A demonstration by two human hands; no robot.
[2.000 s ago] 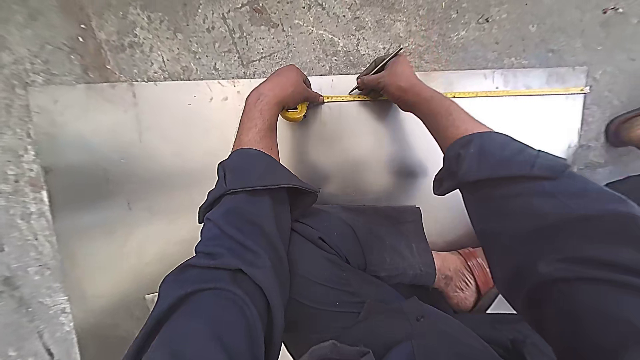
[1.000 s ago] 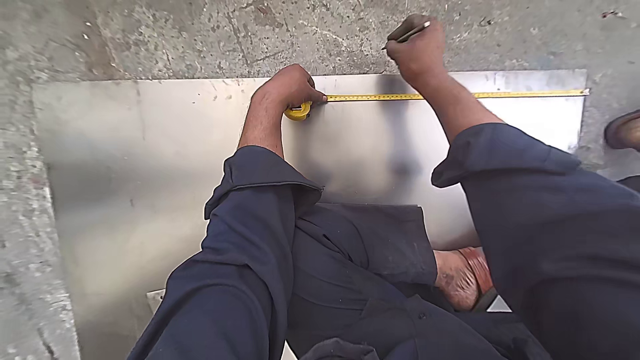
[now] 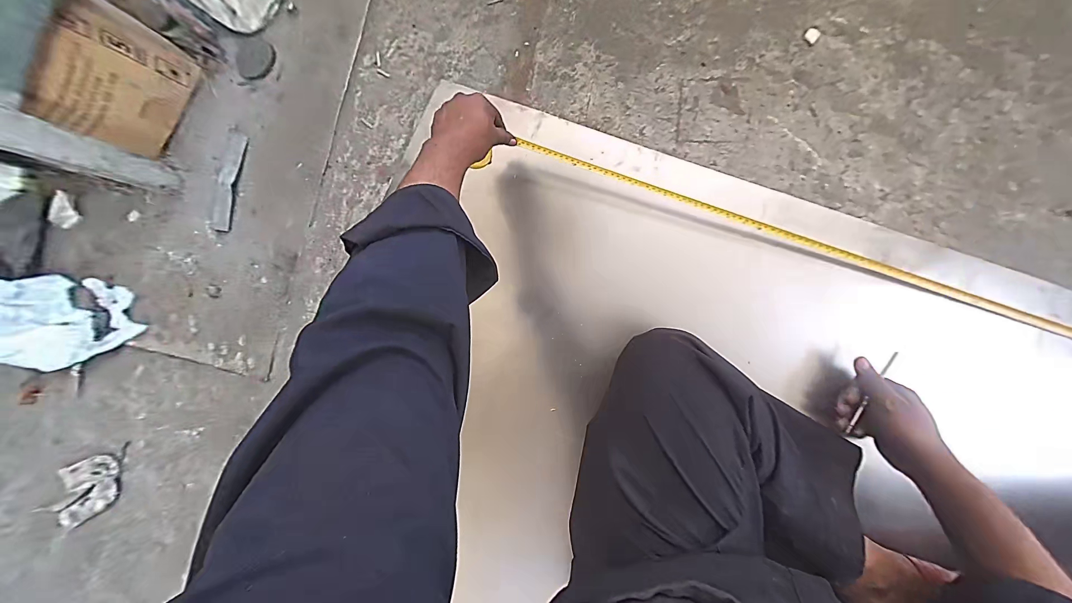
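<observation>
A large metal sheet (image 3: 670, 285) lies flat on the concrete floor beneath me. Near its upper left corner, my left hand (image 3: 469, 126) is closed on the yellow case of a tape measure (image 3: 481, 161), mostly hidden under the fingers. Its yellow blade (image 3: 720, 211) runs from the hand down to the right, near the sheet's upper edge, and leaves the view. Lower right, over the sheet and beside my knee, my right hand (image 3: 892, 414) grips a thin, pencil-like marking tool (image 3: 889, 363). That hand is apart from the tape.
At the upper left stand a cardboard box (image 3: 113, 75) and a ledge (image 3: 75, 142). A flat grey strip (image 3: 228, 182), a pale blue plastic bag (image 3: 63, 322) and a crumpled scrap (image 3: 88, 490) lie on the floor. My bent knee (image 3: 670, 377) is over the sheet.
My left hand has moved left along the sheet with the tape case, and more blade is out. My right hand has come away from the sheet's far edge toward my knee. The view has shifted left and tilted.
</observation>
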